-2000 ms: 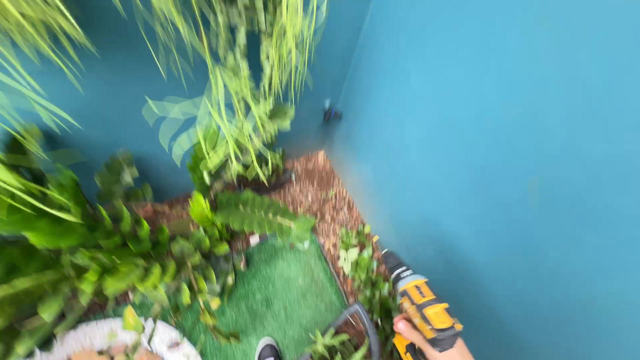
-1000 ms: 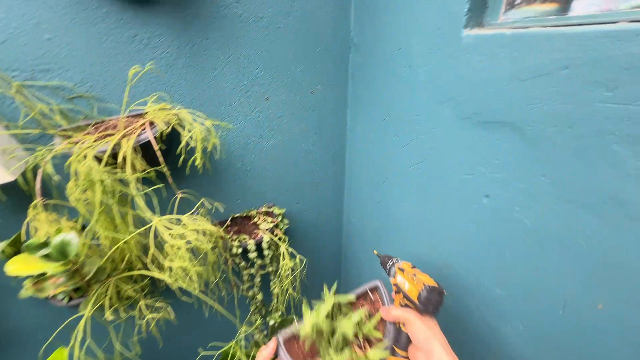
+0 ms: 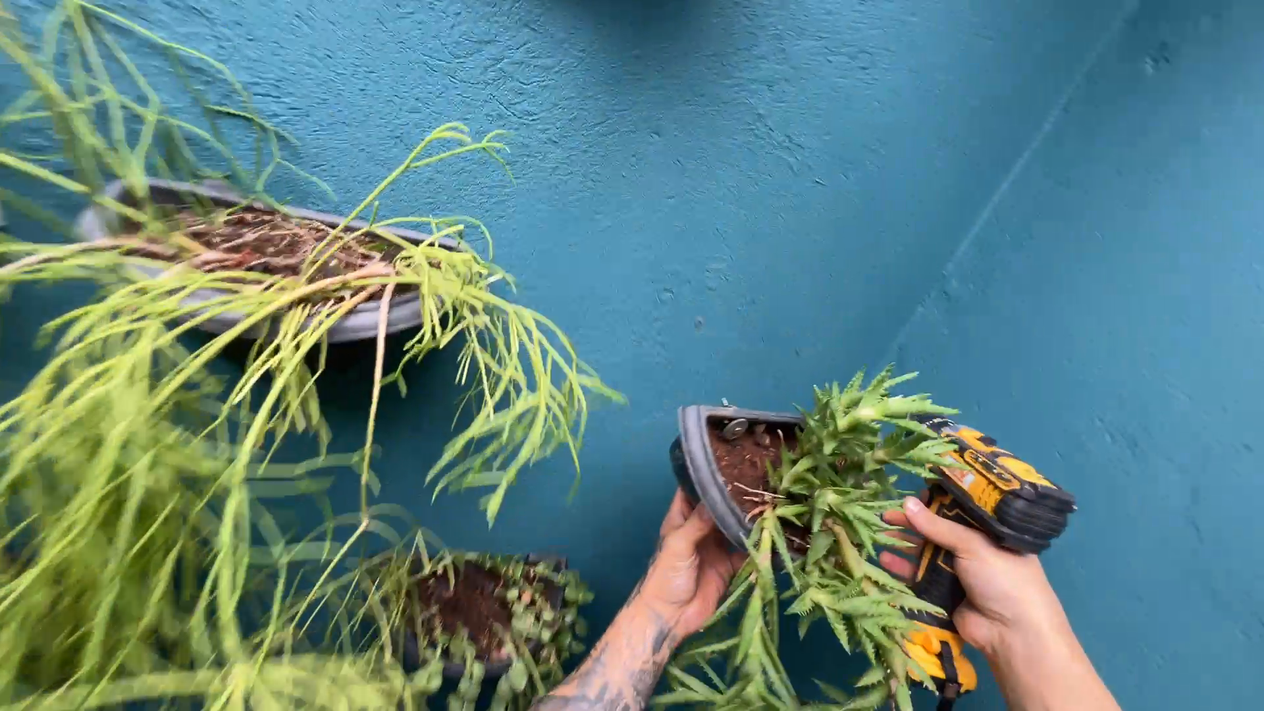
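A grey plastic wall planter point(image 3: 703, 474) with brown soil is held near the blue wall, its left end resting on my left hand point(image 3: 688, 568), which grips it from below. A spiky green succulent point(image 3: 849, 504) spills over its right side. Inside the back rim a round metal screw head or washer point(image 3: 735, 429) shows. My right hand point(image 3: 973, 563) is closed around the handle of a yellow and black cordless drill point(image 3: 997, 484), just right of the succulent; leaves cover the drill's front end.
A larger grey planter point(image 3: 380, 318) with long trailing green stems point(image 3: 197, 395) hangs on the wall at the upper left. Below it is a dark pot point(image 3: 464, 617) of small-leaved trailing plants. The textured blue wall point(image 3: 691, 247) has a corner line at the right.
Two seconds ago only my right hand with the drill showed. A second ago both hands were at the planter low in view; now it shows higher up, near the wall. The view has swung up and left.
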